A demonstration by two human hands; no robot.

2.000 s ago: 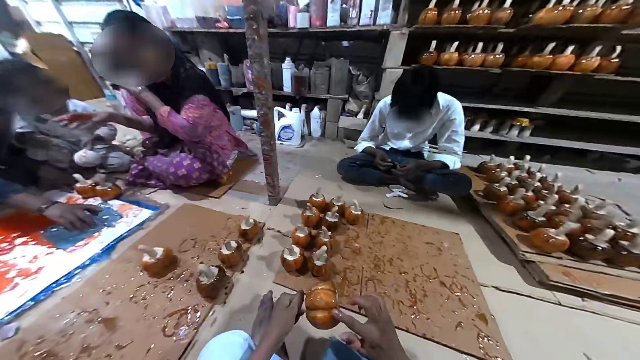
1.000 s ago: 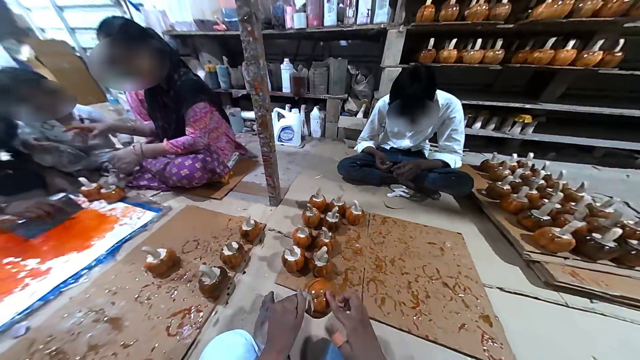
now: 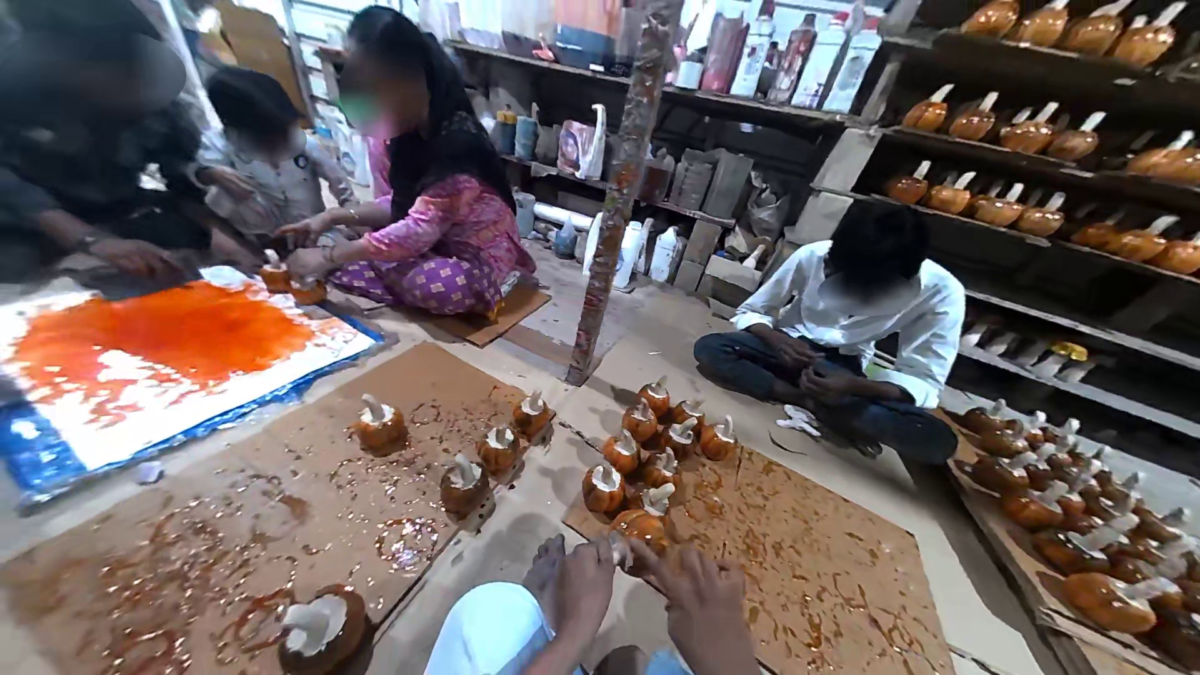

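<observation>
A glossy orange-brown pumpkin-shaped piece (image 3: 640, 530) is held low between my hands, at the near edge of the brown board. My left hand (image 3: 583, 583) has its fingertips at the near left side, by a small pale part. My right hand (image 3: 701, 592) reaches its fingers to the near right side; the fingertips are partly hidden. Just beyond stand several similar pieces with pale stems (image 3: 603, 488), close together on the right brown board (image 3: 816, 562).
More pumpkin-shaped pieces stand on the left board (image 3: 281, 506), one at its near edge (image 3: 323, 628). A paint-spattered post (image 3: 614, 206) rises ahead. A co-worker (image 3: 844, 328) sits beyond; others work by an orange-painted sheet (image 3: 169, 328). Stemmed pieces crowd a right-hand board (image 3: 1059, 600).
The view has swung left. The held pumpkin-shaped piece is now closer to the group, partly covering the nearest one. At the left, the co-workers' hands have moved.
</observation>
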